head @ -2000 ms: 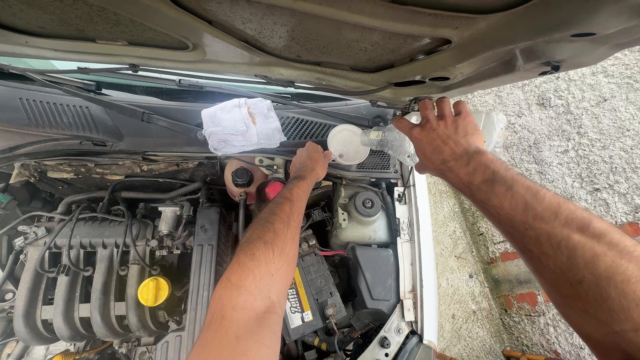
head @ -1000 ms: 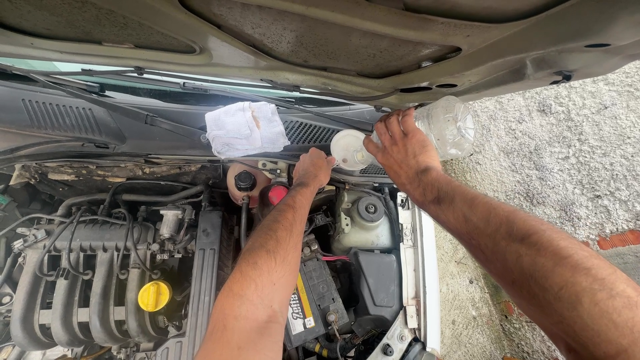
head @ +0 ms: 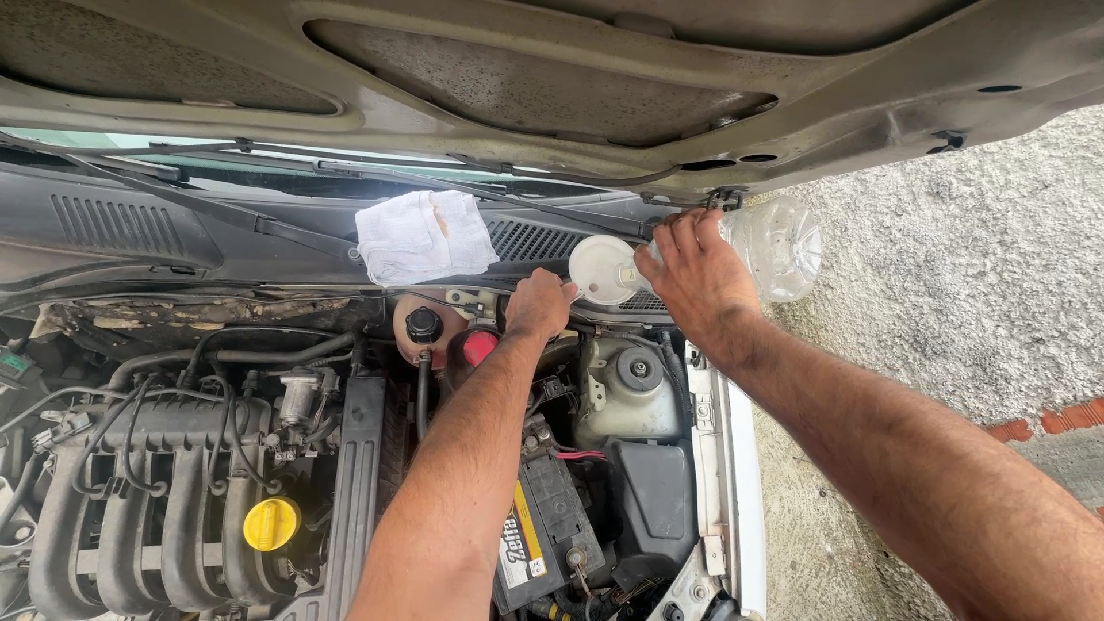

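My right hand (head: 703, 272) grips a clear plastic bottle (head: 772, 248) near its neck. The bottle lies almost level, its base to the right and its mouth over a white funnel (head: 602, 269). My left hand (head: 541, 304) is closed on the funnel's left edge; the funnel's lower end is hidden. Below and left of my left hand are a red cap (head: 479, 348) and a coolant expansion tank (head: 414, 323) with a black cap (head: 423, 325). A folded white cloth (head: 424, 238) rests on the black cowl left of the funnel.
The raised hood (head: 535, 78) spans the top. Wiper arms (head: 285, 233) cross the cowl. Below are the intake manifold (head: 172, 509), a yellow oil filler cap (head: 272, 523), the battery (head: 552, 517) and the strut tower (head: 634, 388). A rough wall (head: 940, 285) stands at right.
Two seconds ago the bottle was lower and mostly behind my right hand; it has since swung up to the right, its base now in plain view. My left hand has stayed at the funnel's edge.
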